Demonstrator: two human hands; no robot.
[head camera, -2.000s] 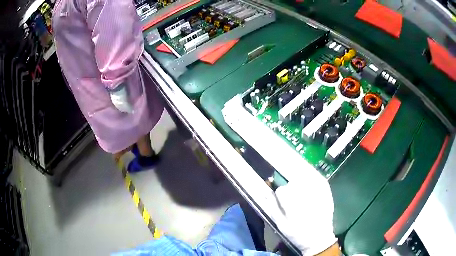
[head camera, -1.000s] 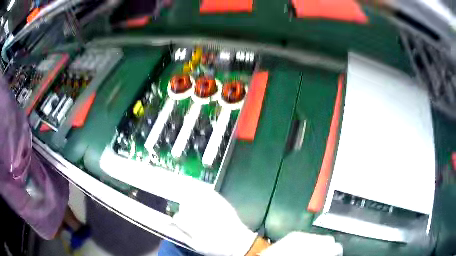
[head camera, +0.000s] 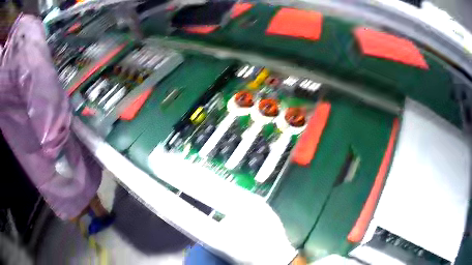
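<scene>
The power circuit board in its chassis (head camera: 243, 178) lies on a green pallet, with three copper-orange toroidal coils (head camera: 268, 107) and three long white strips (head camera: 244, 142). My left hand (head camera: 253, 233), in a white glove, is at the chassis's near pale flange, at its right end. Glare merges glove and flange, and the fingers cannot be made out, so its grip is unclear. My right hand (head camera: 331, 260), also white-gloved, is cut off by the bottom edge; its fingers are not clear. The picture is blurred.
A white metal cover (head camera: 432, 171) stands on the right with a red foam strip (head camera: 377, 181) beside it. More boards (head camera: 121, 77) lie at the left. A person in pink (head camera: 46, 119) stands at the left beside the metal rail (head camera: 134, 183). Red foam pads (head camera: 295, 24) lie behind.
The view has swung right since the first frame, bringing the white cover into sight, then slightly back left. My left hand stays at the chassis flange. My right hand shows at the bottom edge.
</scene>
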